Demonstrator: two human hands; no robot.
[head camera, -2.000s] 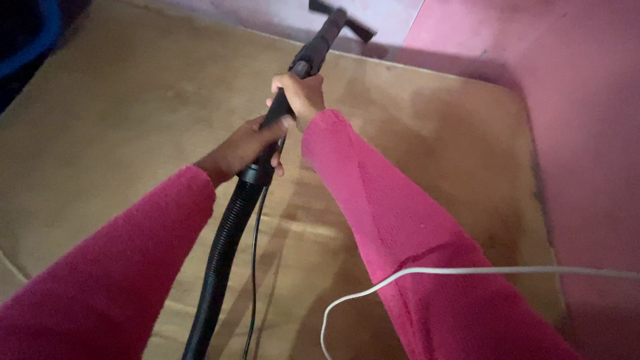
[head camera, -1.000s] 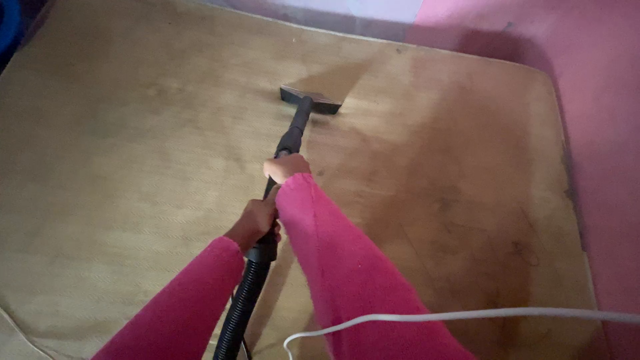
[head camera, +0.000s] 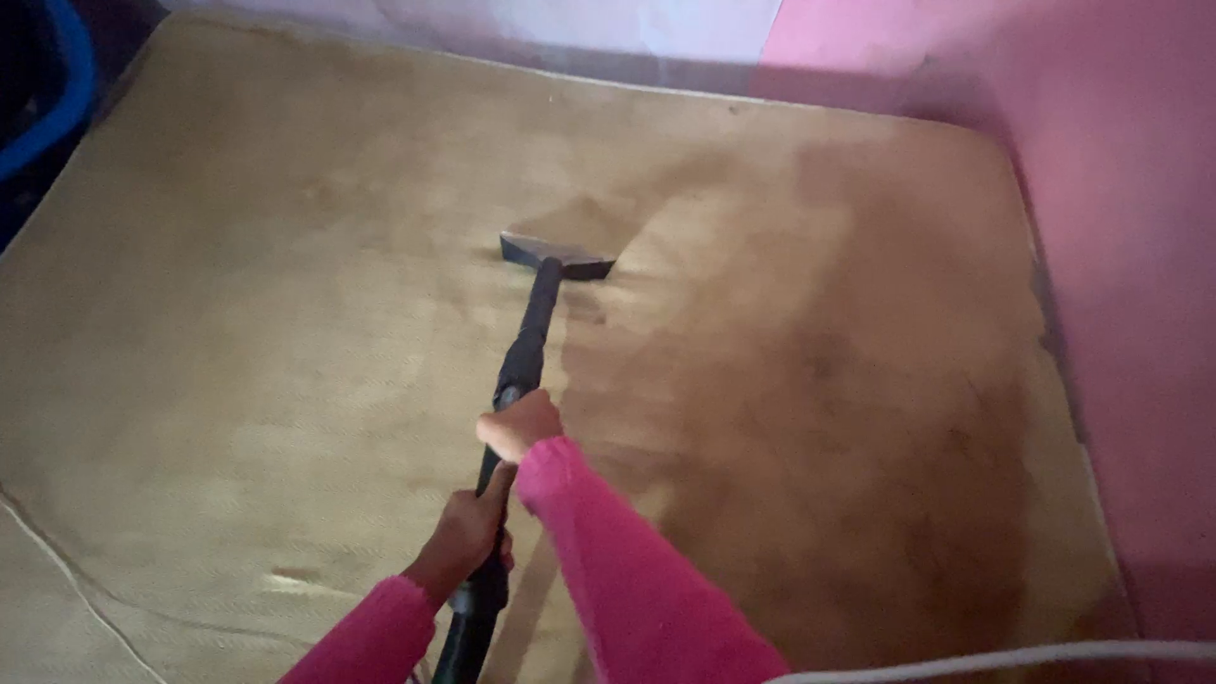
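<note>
A black vacuum wand (head camera: 540, 313) slants up the middle of the view, and its wide flat floor nozzle (head camera: 560, 255) rests on a tan, stained mattress-like surface (head camera: 285, 285). My right hand (head camera: 522, 426) is closed around the wand's upper part. Just below it, my left hand (head camera: 465, 532) grips the handle near the hose joint. The black hose (head camera: 467, 641) runs out of view at the bottom. Both arms wear pink sleeves. Part of the grip is hidden behind my fingers.
Pink wall (head camera: 1130, 285) borders the surface on the right, and a paler wall (head camera: 617, 28) stands behind it. A blue rim (head camera: 76, 76) shows at the upper left. A white cable (head camera: 1026, 655) crosses the lower right; a thin pale cord (head camera: 71, 570) lies at the lower left.
Two seconds ago the nozzle was up by the back wall; it has come back toward me onto the surface, both hands moving with the wand. Since one second ago little has shifted.
</note>
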